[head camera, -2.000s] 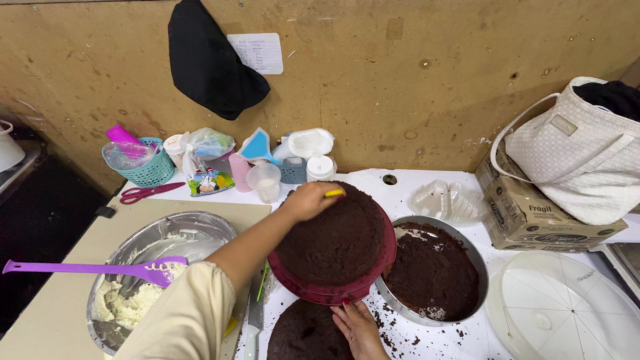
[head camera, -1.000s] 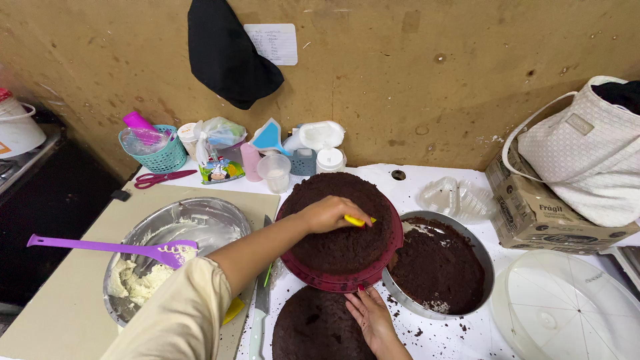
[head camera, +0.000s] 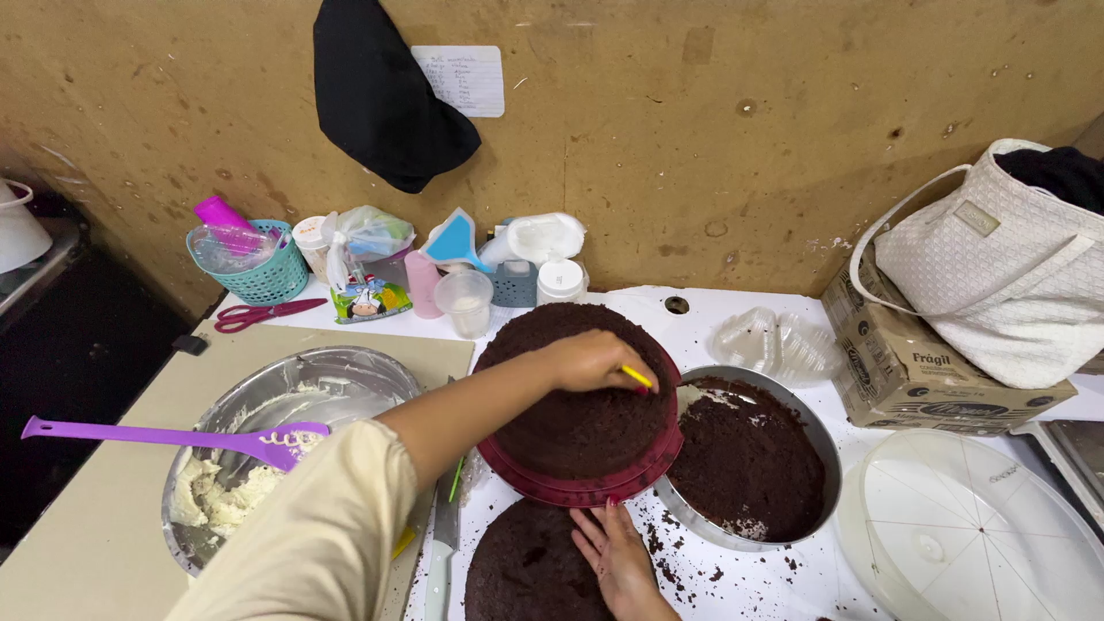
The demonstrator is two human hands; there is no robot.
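My left hand holds a small yellow tool at the right part of a round chocolate cake layer. That layer sits on a dark red round stand. My right hand, palm up with fingers spread, touches the stand's front rim. Below it lies another chocolate layer, partly hidden by the stand and that hand. At the right, a round metal pan holds dark cake. A metal bowl at the left contains pale cream, with a purple spatula across it.
A white-handled knife lies left of the lower layer. Red scissors, a teal basket and several containers line the back. Clear plastic packaging, a cardboard box under a white bag, and a round marked plastic lid are at the right.
My left hand has moved with the yellow tool from the upper left part of the cake layer toward its right edge. My right hand stays by the stand's front rim.
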